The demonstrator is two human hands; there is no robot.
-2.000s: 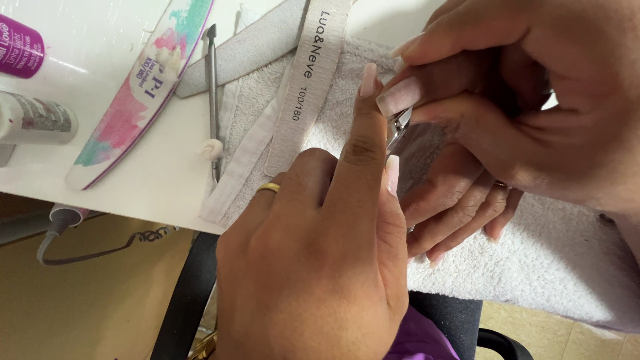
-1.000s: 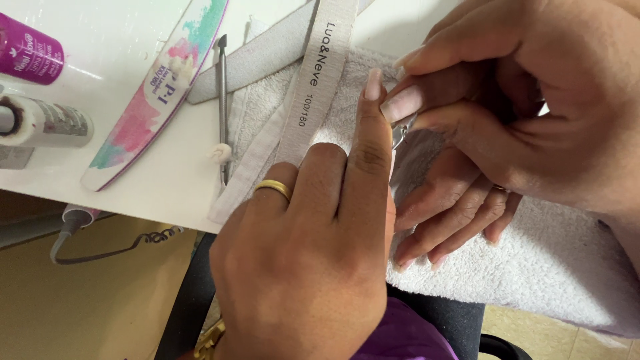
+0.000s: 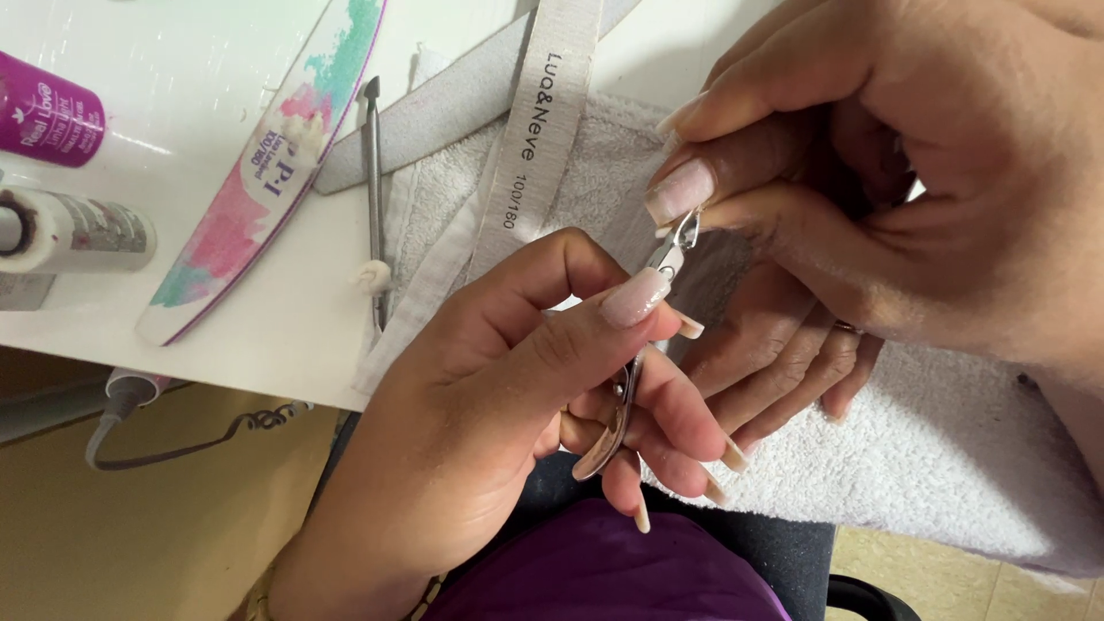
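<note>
My left hand (image 3: 517, 371) comes from the lower left and holds metal cuticle nippers (image 3: 668, 259) between thumb and fingers, the handle hanging below over the curled fingers. The nipper jaws are at the edge of a light pink, squared nail (image 3: 681, 190) on the other person's digit. My right hand (image 3: 914, 172), at the upper right, pinches that digit between thumb and forefinger. Below it, the other person's remaining fingers (image 3: 785, 362) rest over a white towel (image 3: 914, 457). My right hand partly hides their hand. Whether the jaws touch the nail or the skin, I cannot tell.
Left of the towel lie a patterned nail file (image 3: 250, 172) and a metal cuticle pusher (image 3: 373, 172) with a white tuft. Two grey nail files (image 3: 543, 112) (image 3: 431, 108) cross nearby. A purple container (image 3: 52, 112) and white bottle (image 3: 86, 233) stand left. A grey cord (image 3: 190, 453) hangs below the table edge.
My left hand has turned from back upward to thumb on top, so the nipper handle now shows. Its forefinger no longer points up beside the held nail. My right hand keeps its pinch.
</note>
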